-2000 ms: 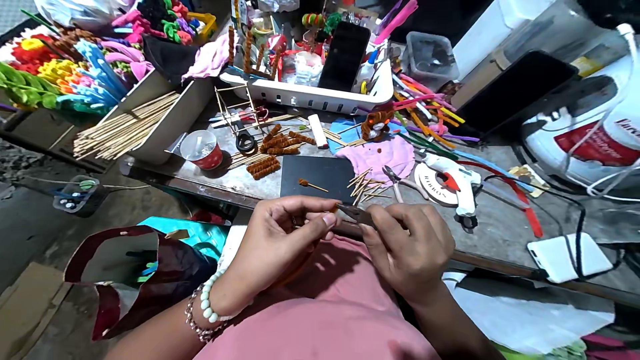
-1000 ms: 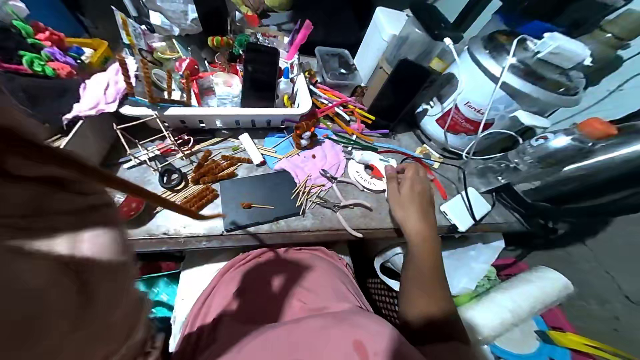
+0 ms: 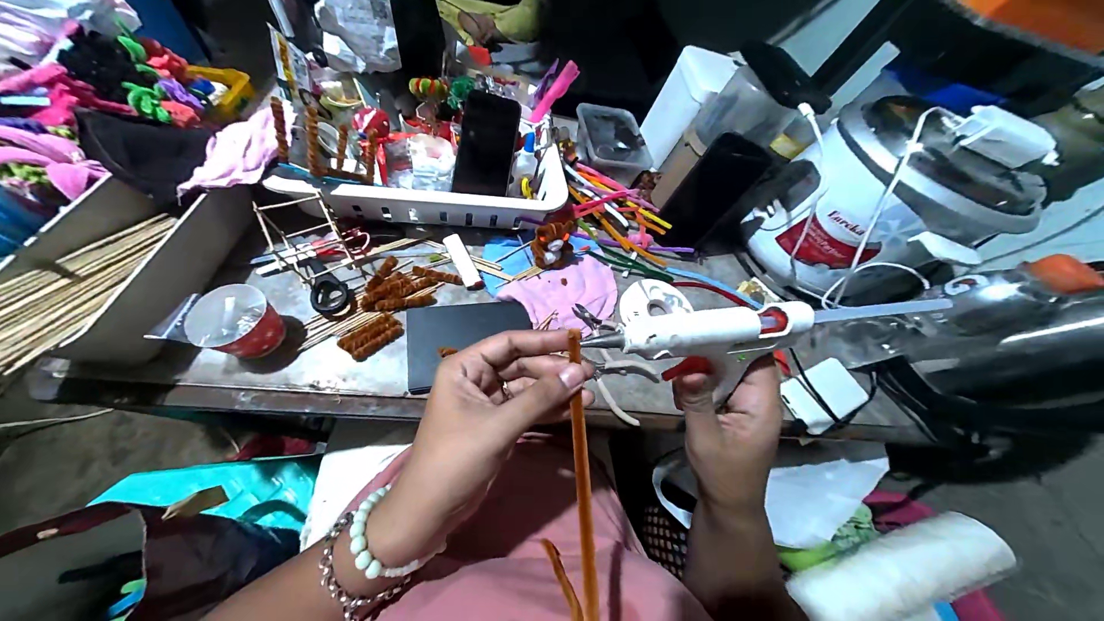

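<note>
My left hand [image 3: 509, 388], with beads at its wrist, pinches the top of a brown pipe cleaner [image 3: 582, 483] that hangs down over my lap. My right hand [image 3: 733, 414] holds a white hot glue gun [image 3: 707, 332] by its handle. The gun's metal nozzle meets or nearly meets the pipe cleaner's top end beside my left fingertips. A clear glue stick [image 3: 888, 309] sticks out of the gun's rear. Behind my hands lie a dark flat board [image 3: 457, 323], pliers [image 3: 617, 401] and a roll of ribbon [image 3: 655, 302]. Coiled brown pipe cleaners [image 3: 371, 336] lie left of the board.
A white basket [image 3: 431, 207] of craft supplies stands at the back, a phone [image 3: 487, 142] upright in it. At left are a box of sticks [image 3: 164, 276] and a red-based cup [image 3: 237, 323]. A rice cooker [image 3: 897, 190] and a white charger [image 3: 824, 395] are at right.
My right hand has lifted the glue gun off the table. My left hand, close to the camera at the left one second ago, is now in front with the brown pipe cleaner.
</note>
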